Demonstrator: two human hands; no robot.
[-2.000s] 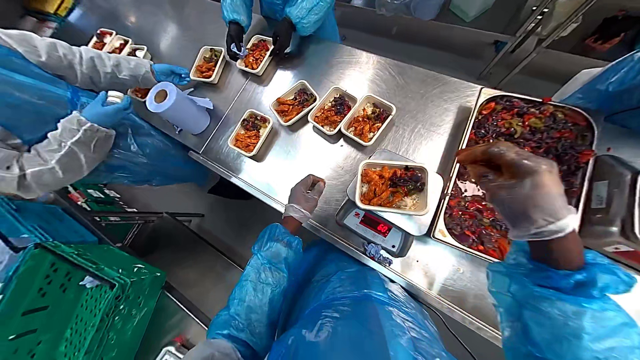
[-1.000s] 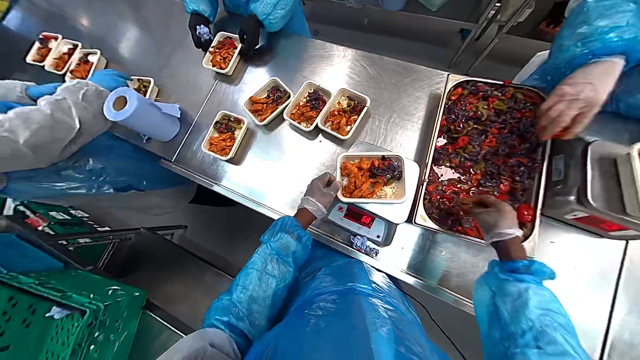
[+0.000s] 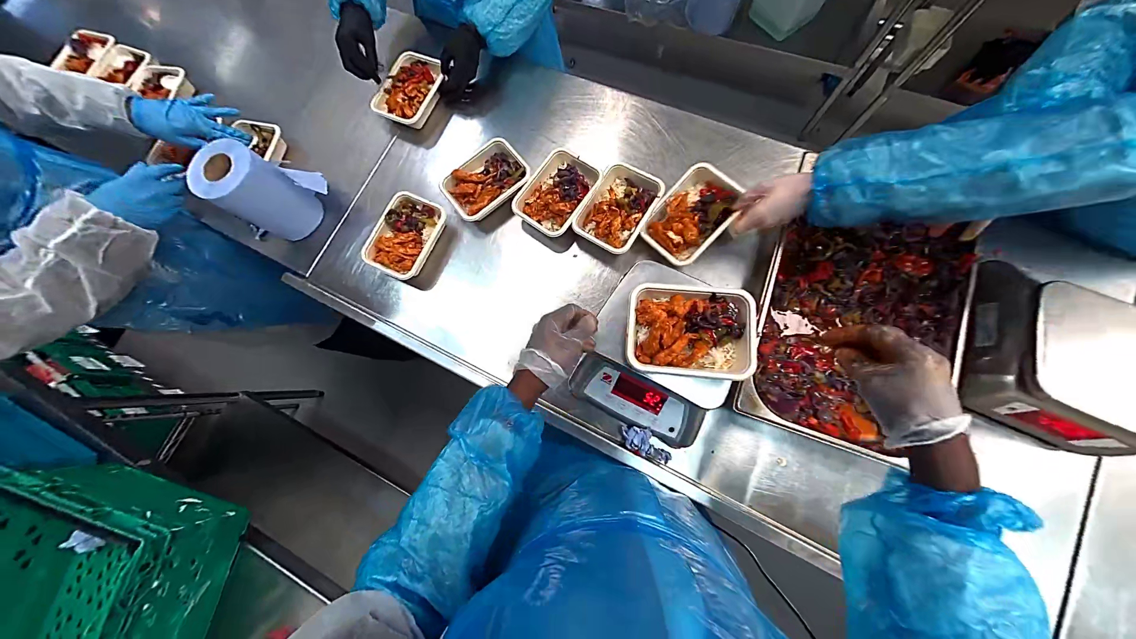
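A food tray [image 3: 691, 332] of rice, orange-red meat pieces and dark vegetables rests on a digital scale [image 3: 635, 397] with a lit red display. My left hand [image 3: 559, 342], in a clear glove, is just left of the scale, fingers curled, apparently with nothing in it. My right hand [image 3: 892, 382], also gloved, is over the near part of a large metal pan [image 3: 744, 401] of cooked mixed vegetables; its fingers are bent, and whether they hold any food cannot be made out.
Several filled trays [image 3: 550, 193] stand beyond the scale. A co-worker's hand [image 3: 774, 204] touches the rightmost one. Black-gloved hands [image 3: 461, 60] are around another tray. A blue paper roll [image 3: 257, 189] and blue-gloved hands [image 3: 182, 120] are at left, a second scale [image 3: 1056, 355] at right, green crates [image 3: 169, 532] lower left.
A co-worker's hand has left the pan and is now at a filled tray beside the row, where no tray stood before. My right hand is raised slightly from the vegetables. My left hand has drawn off the tray's edge.
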